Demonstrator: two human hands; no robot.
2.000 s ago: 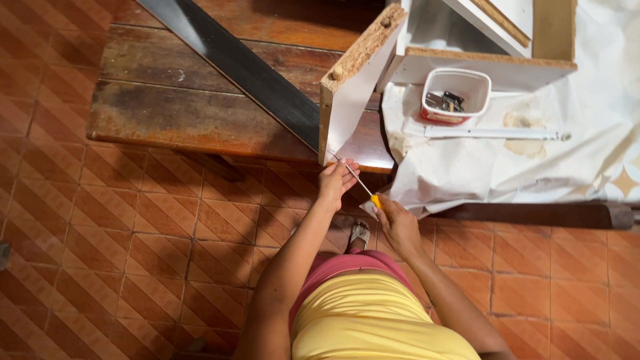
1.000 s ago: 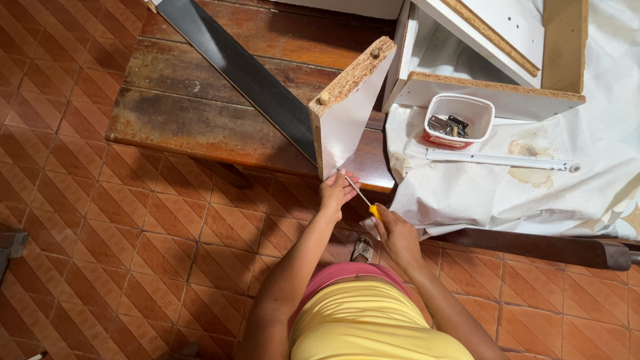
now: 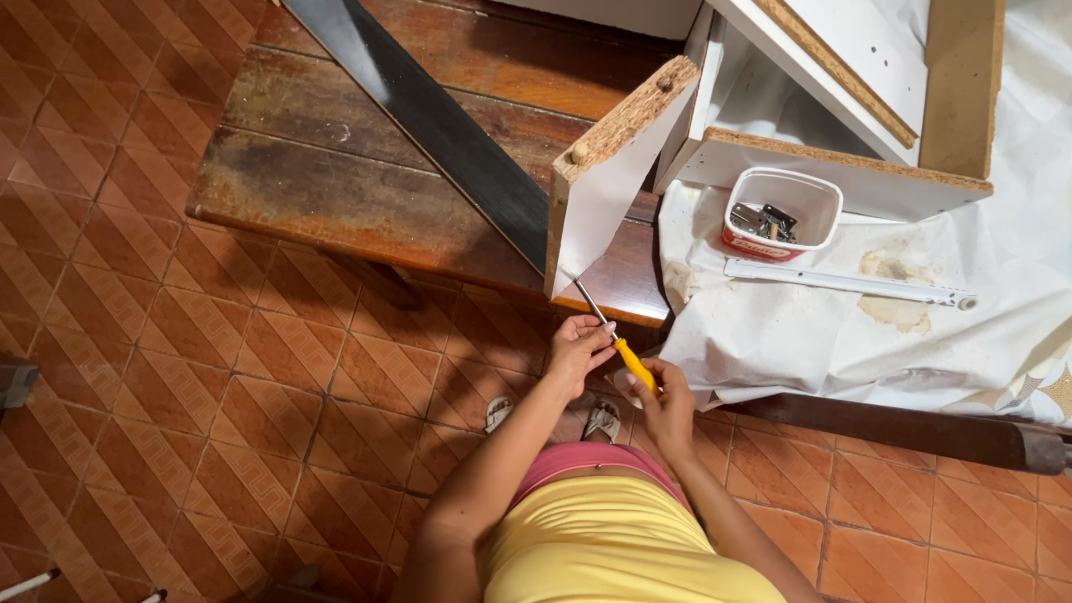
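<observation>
My right hand [image 3: 667, 404] grips the yellow handle of a screwdriver [image 3: 634, 363]. Its metal shaft slants up and left, and the tip meets the lower corner of a white particleboard panel [image 3: 607, 184] standing on edge on the bench. My left hand [image 3: 579, 352] has its fingers at the shaft just above the handle; whether they press on it is hard to tell. A wooden dowel [image 3: 579, 152] sticks out of the panel's raw top edge, with a dark hole farther along. Any screw at the tip is too small to make out.
A long black board [image 3: 444, 126] lies across the wooden bench [image 3: 335, 184]. On the cloth-covered table [image 3: 779, 352] at right are a plastic tub [image 3: 825, 205] of metal hardware, a white drawer rail [image 3: 846, 283] and a white particleboard carcass [image 3: 846, 180]. Tiled floor lies below.
My left hand has moved off the panel's lower corner, down to the screwdriver's shaft near the handle. The screwdriver is still in my right hand, at the panel.
</observation>
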